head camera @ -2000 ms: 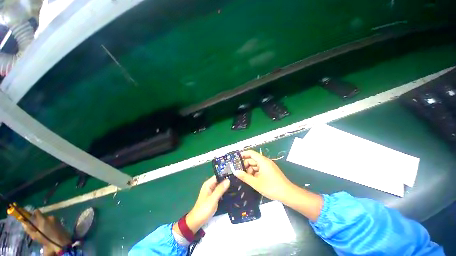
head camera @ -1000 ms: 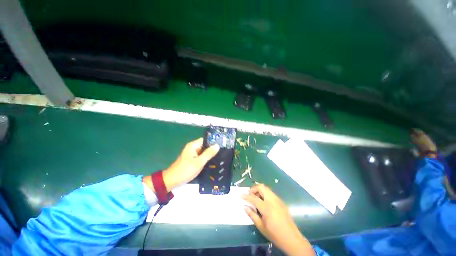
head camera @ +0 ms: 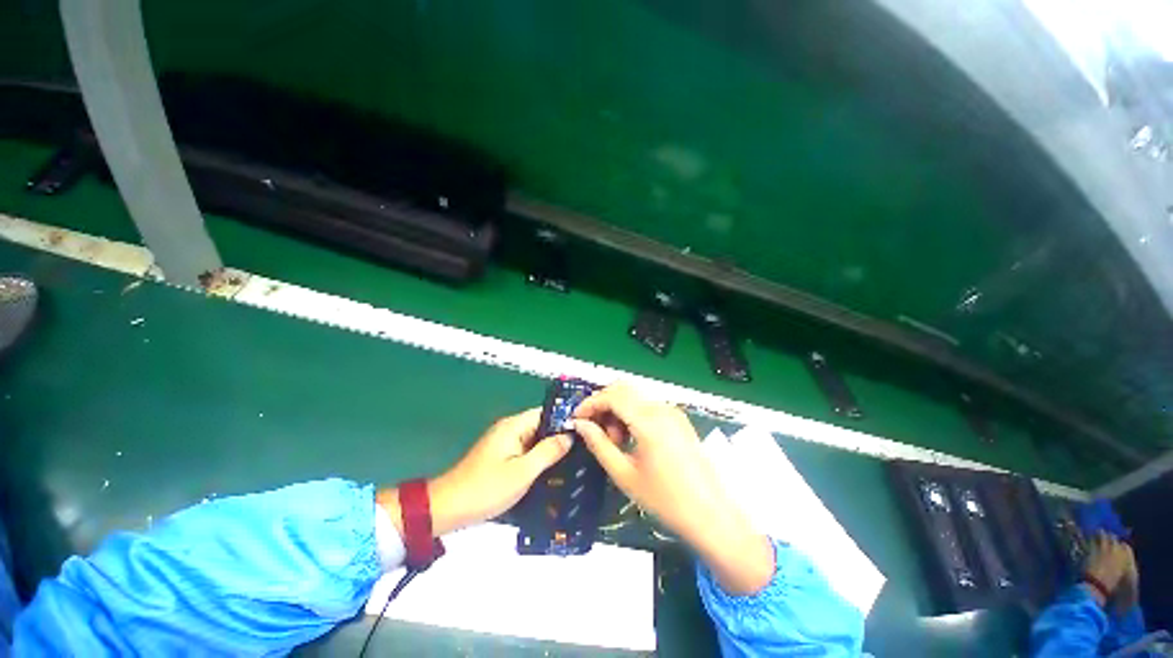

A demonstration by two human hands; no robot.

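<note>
A black phone unit point(head camera: 566, 495) lies in front of me, its lower end over a white sheet point(head camera: 515, 598). Its top end has a blue-silver board point(head camera: 567, 404); its lower part shows orange marks. My left hand point(head camera: 502, 469) holds the phone by its left edge, thumb on its face. My right hand point(head camera: 643, 450) is over the top end, thumb and forefinger pinched together at the board. Whether a small part is between those fingertips cannot be told. A dark red wrist strap point(head camera: 417, 521) with a black cord is on my left wrist. Thin tan strips point(head camera: 630, 517) show partly beside the phone.
White cards point(head camera: 804, 514) lie slanted at right, partly behind my right sleeve. Beyond the whitish edge strip point(head camera: 386, 328), black phones point(head camera: 724, 347) lie on the green belt. A grey post point(head camera: 142, 154) stands at left. A black phone tray point(head camera: 975, 533) and a neighbour's hands point(head camera: 1106, 566) are at right.
My right hand has moved from the white sheet up to the phone's board end, its fingertips now at the board. My left hand still holds the phone. The camera view has shifted.
</note>
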